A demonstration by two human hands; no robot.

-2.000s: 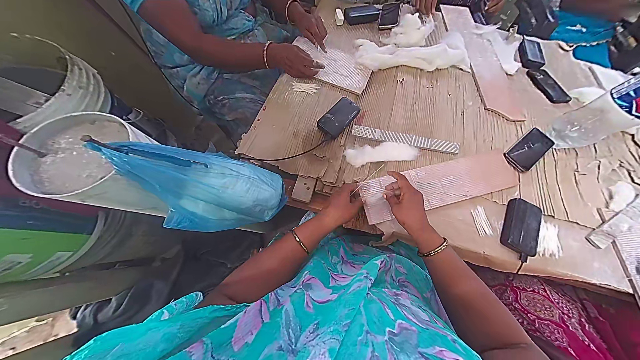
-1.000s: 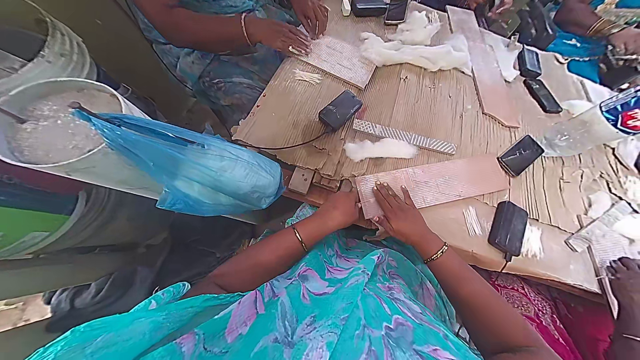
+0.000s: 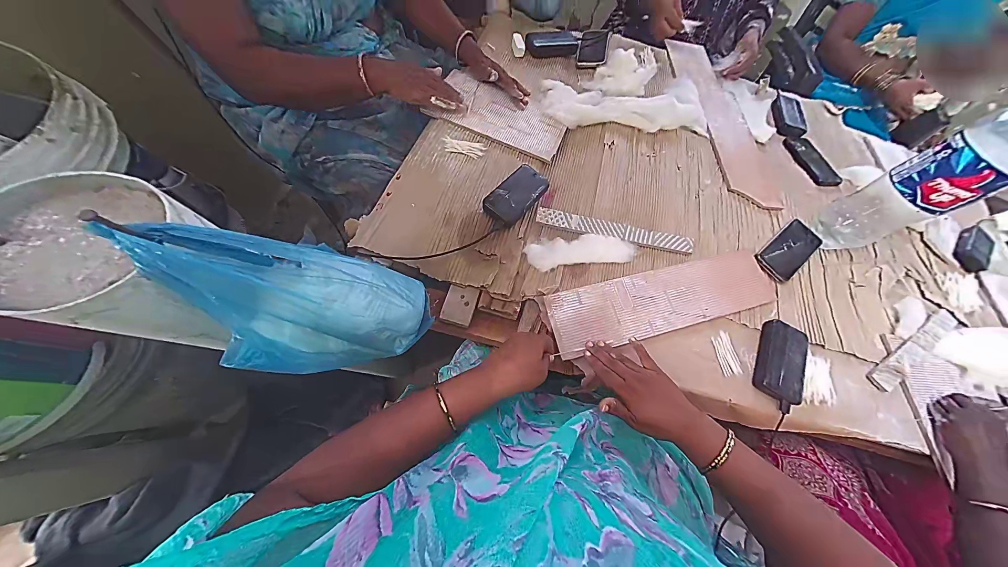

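A pinkish ridged board (image 3: 661, 303) lies flat at the table's near edge. At its lower left corner my left hand (image 3: 521, 362) is curled, with a small pale tip showing at the fingers; what it grips is too small to tell. My right hand (image 3: 642, 386) rests its spread fingertips on the board's near edge, palm down. Beyond the board lie a tuft of white cotton (image 3: 579, 251) and a patterned metallic strip (image 3: 616, 230). Thin white sticks, probably rolled wicks (image 3: 726, 353), lie right of my right hand, beside a black box with a cable (image 3: 780, 364).
A blue plastic bag (image 3: 315, 291) hangs by a white bucket (image 3: 87, 303) at left. A phone (image 3: 788, 250) touches the board's right end; a plastic bottle (image 3: 906, 189) lies beyond. Across the table, a co-worker's hands rest on another ridged board (image 3: 508, 118). More cotton (image 3: 622, 106) lies there.
My right hand has moved down from the middle of the board's left part to its near edge. Two seconds ago both hands were raised at the board's left end with a thin strand between them.
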